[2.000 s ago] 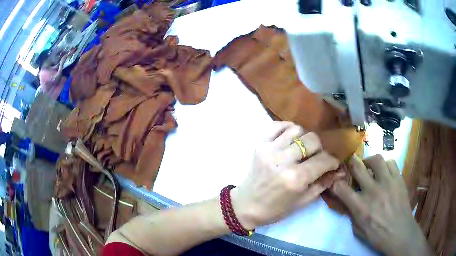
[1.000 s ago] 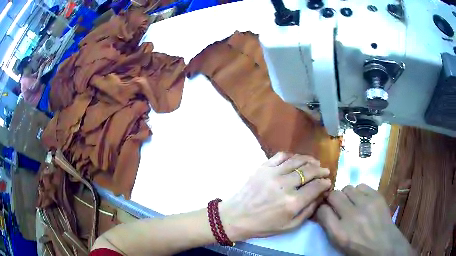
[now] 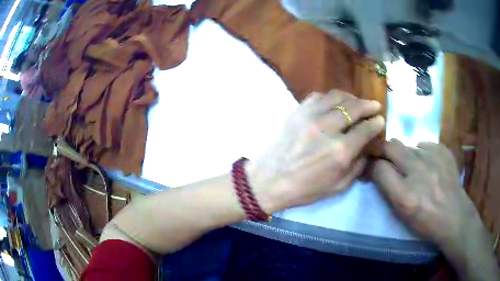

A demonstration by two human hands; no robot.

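Observation:
A long rust-brown fabric panel (image 3: 307, 52) lies on the white table and runs from the top to the needle area below the machine head (image 3: 378, 22). My left hand (image 3: 323, 145), with a ring and a red bead bracelet, grips the panel's near end. My right hand (image 3: 422, 186) is just right of it, its fingertips bent at the same end of the cloth. The presser foot (image 3: 379, 68) is blurred at the panel's right edge. The zipper tape under the cloth cannot be made out.
A ruffled panel stack (image 3: 109, 71) lies on the table's left. Brown strips with pale lines (image 3: 82, 230) hang at lower left. A zipper bundle (image 3: 477, 121) is at the right edge. The ruler-like table edge (image 3: 329, 241) runs above my dark-clothed lap.
The view has tilted down, so the machine head and cloth sit higher in the picture. Both hands stay together at the panel's near end.

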